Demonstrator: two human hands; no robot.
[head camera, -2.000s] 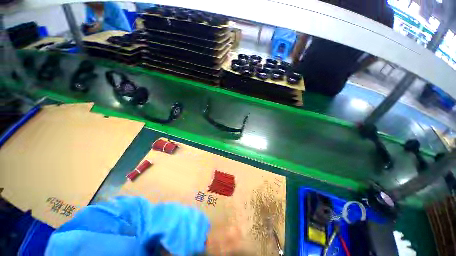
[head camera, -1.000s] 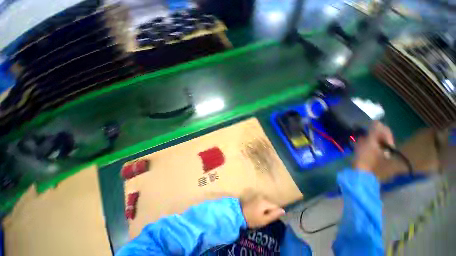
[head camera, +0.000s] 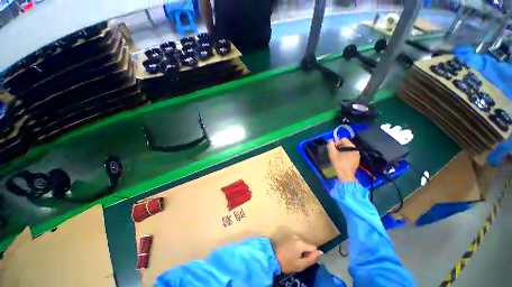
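Note:
My right hand (head camera: 344, 160) is over the blue tray (head camera: 310, 150) and holds the thick black handle of a soldering iron (head camera: 348, 148); its tip is hard to make out. My left hand (head camera: 296, 254) rests at the front edge of the cardboard mat (head camera: 191, 193), fingers curled; I cannot tell if it holds anything. A loose pile of red lead wires (head camera: 236, 194) lies mid-mat. Two bundled red wire rolls (head camera: 148, 208) lie at its left. A golden-brown speckled patch (head camera: 289, 185) lies on the right of the mat.
A green-edged conveyor (head camera: 252, 106) carries a headband (head camera: 177, 147) and headphones (head camera: 42, 184). Trays of black ear cups (head camera: 188, 56) stand stacked behind it, more at right (head camera: 466, 84). A black box (head camera: 384, 143) sits at the tray's right edge. A metal post (head camera: 390, 50) rises behind.
My right hand has moved from the tray's right side to over the tray, with the black handle in it. My left hand has stayed near the mat's front edge. The view is steadier.

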